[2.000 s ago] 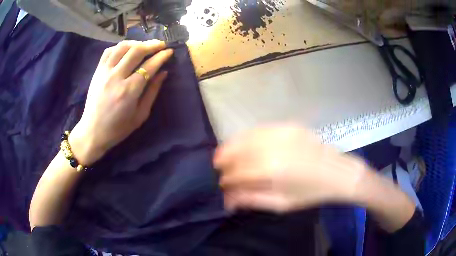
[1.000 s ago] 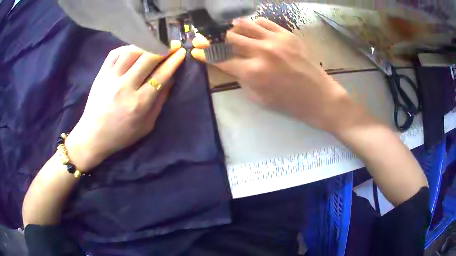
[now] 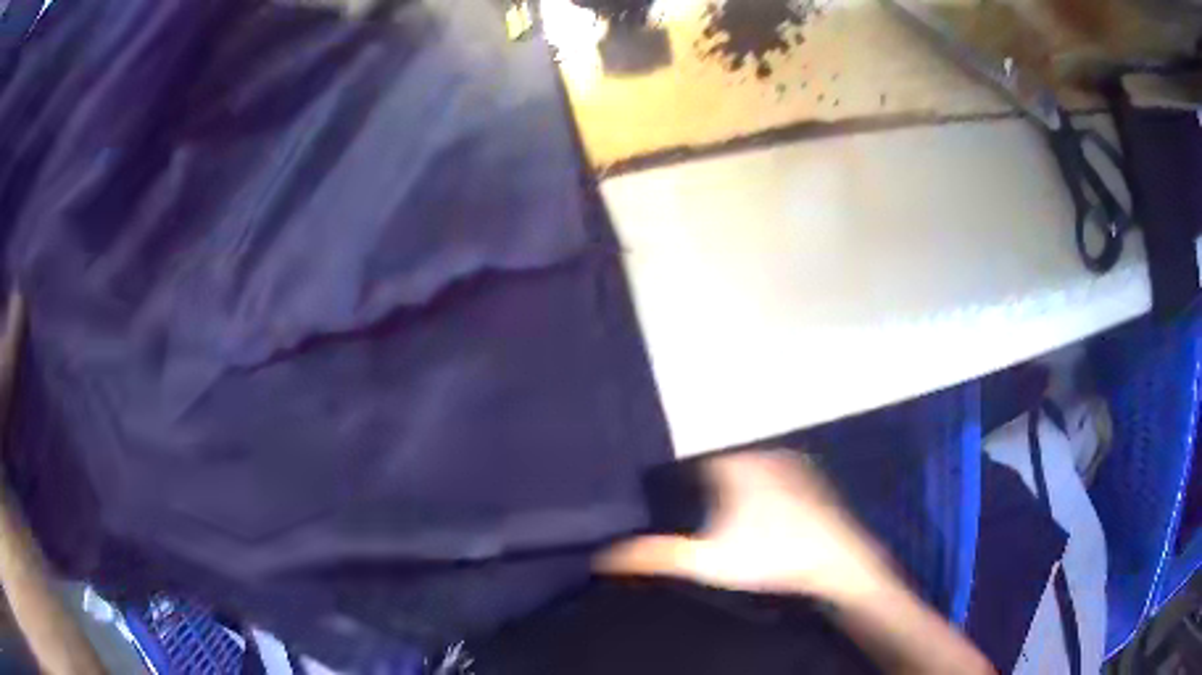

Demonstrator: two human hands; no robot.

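Note:
The dark navy fabric (image 3: 435,382) covers the left and centre of the table and hangs over the front edge, wrinkled, with a crosswise fold. My right hand (image 3: 758,521) is blurred at its lower right corner, with dark cloth between thumb and fingers. My left hand (image 3: 13,356) is cut off by the left picture edge, partly behind the fabric; its fingers are hidden. Only a small bit of the presser foot area (image 3: 518,20) shows at the top by the bright lamp spot.
Scissors (image 3: 1094,198) lie right on the white table (image 3: 844,264), beside a dark strip (image 3: 1173,198) hanging over the edge. The machine bed (image 3: 686,112) has dark stains. Blue baskets (image 3: 1160,448) stand below right, with pale and dark pieces (image 3: 1087,554); another basket (image 3: 185,640) is lower left.
Both hands have left the needle area: the right came down to the fabric's near corner, the left went out to the left edge. The fabric has shifted and spread over the table's left.

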